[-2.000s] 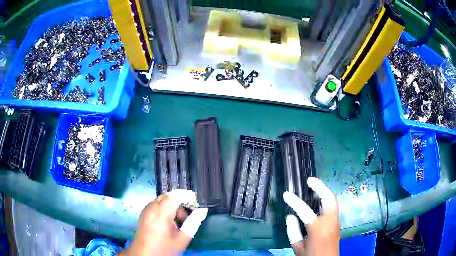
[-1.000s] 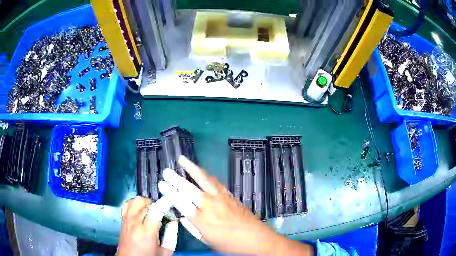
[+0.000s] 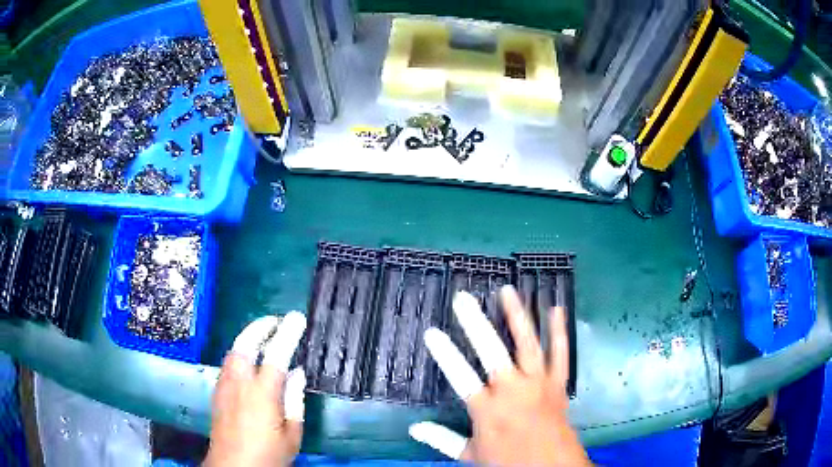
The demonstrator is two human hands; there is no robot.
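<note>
Four black plastic housings lie side by side on the green bench: the far left one [image 3: 342,319], the second [image 3: 406,319], the third [image 3: 483,274] and the far right one [image 3: 547,269]. My left hand [image 3: 260,392], with white finger coverings, is at the left edge of the far left housing, fingers partly curled. A small shiny spot shows between its fingers; whether it holds something is unclear. My right hand [image 3: 511,392] is spread over the two right housings, covering their lower parts, with nothing visible in it.
The press base [image 3: 365,160] holds a cream fixture [image 3: 415,73] and loose dark metal pieces [image 3: 447,139]. Light curtains and a green button [image 3: 618,156] flank it. Large blue bins [image 3: 242,173] and small blue bins [image 3: 205,292] stand left and right. Black housings [image 3: 55,269] are stacked far left.
The housings were apart, some tilted; now all four are in one close row. My right hand has moved from the left pair to the right housings and its fingers have spread.
</note>
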